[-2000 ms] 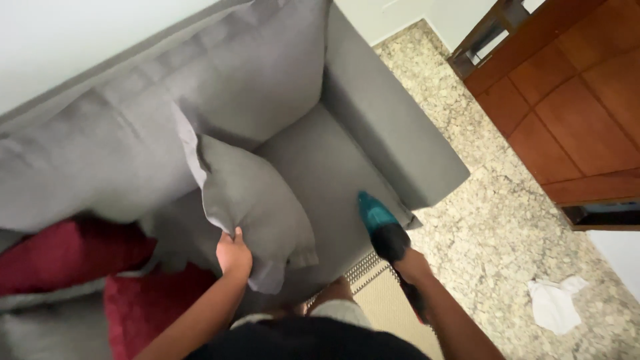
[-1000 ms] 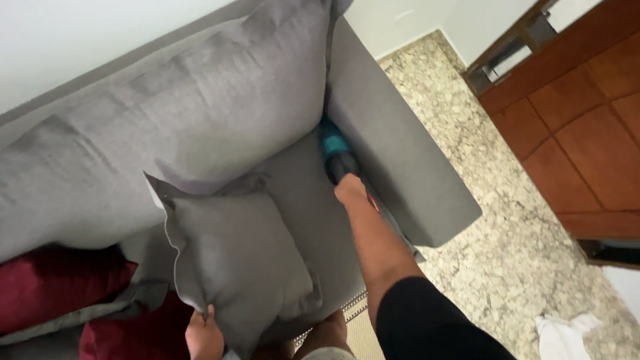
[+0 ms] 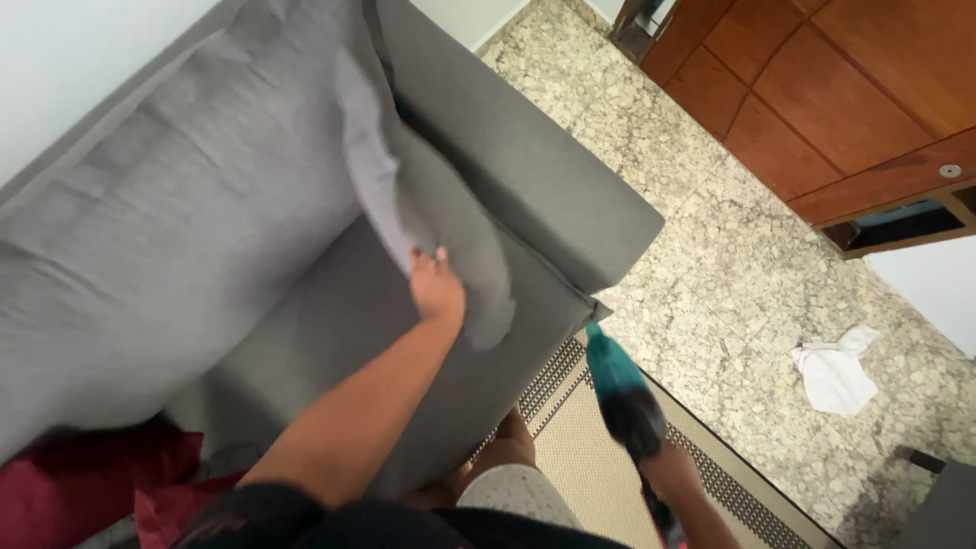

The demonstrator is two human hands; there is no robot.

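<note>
My left hand [image 3: 436, 288] grips the edge of a grey fabric cushion [image 3: 461, 221], which stands on edge against the inner side of the armrest of a grey sofa [image 3: 526, 145]. In my right hand [image 3: 675, 469] is a handheld vacuum cleaner [image 3: 625, 396] with a teal front and a dark body. Its tip is beside the front corner of the seat, over the floor and the rug's edge; whether it touches anything I cannot tell. A large grey back cushion [image 3: 198, 198] leans along the sofa's back.
Dark red cushions [image 3: 91, 480] lie at the lower left. A beige rug with a dark patterned border [image 3: 579, 457] lies before the sofa. On the speckled stone floor [image 3: 709, 259] is a white cloth [image 3: 835, 371]. A brown wooden door or cabinet panel [image 3: 831, 91] stands at the upper right.
My left hand has moved the grey cushion from the middle of the seat over to the armrest. My right hand has brought the vacuum cleaner out of the seat's back corner to beyond its front edge.
</note>
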